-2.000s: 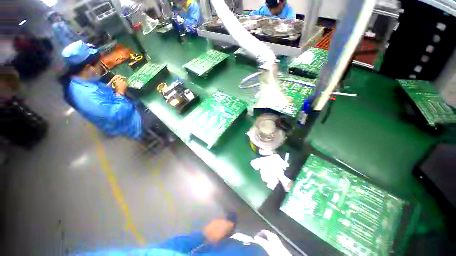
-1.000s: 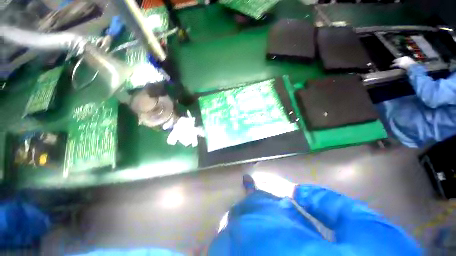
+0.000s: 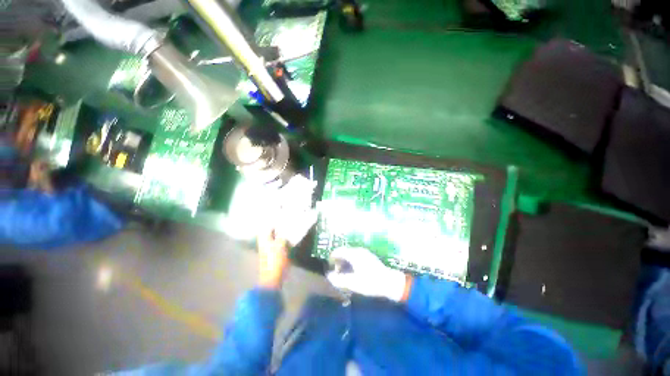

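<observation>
A green printed circuit board (image 3: 397,213) lies on a black support (image 3: 486,202) in front of me, with strong glare on its middle. My left hand (image 3: 272,257), bare, reaches into a crumpled white cloth (image 3: 286,205) left of the board; glare hides the fingertips and whether they grip it. My right hand (image 3: 365,273), in a white glove, is at the board's near left edge. A small dark spot shows at its fingers; I cannot tell if it is a held item. The round metal can (image 3: 256,153) stands just behind the cloth.
A fume hood (image 3: 195,88) and a metal post (image 3: 239,48) stand behind the can. Another board (image 3: 176,161) and a parts tray (image 3: 117,143) lie left. Black foam pads (image 3: 577,268) lie right. A neighbour's blue sleeve (image 3: 55,217) is at far left.
The view has turned and moved closer to the board. My left hand has come to the white cloth. My gloved right hand has moved from my lap to the board's near edge.
</observation>
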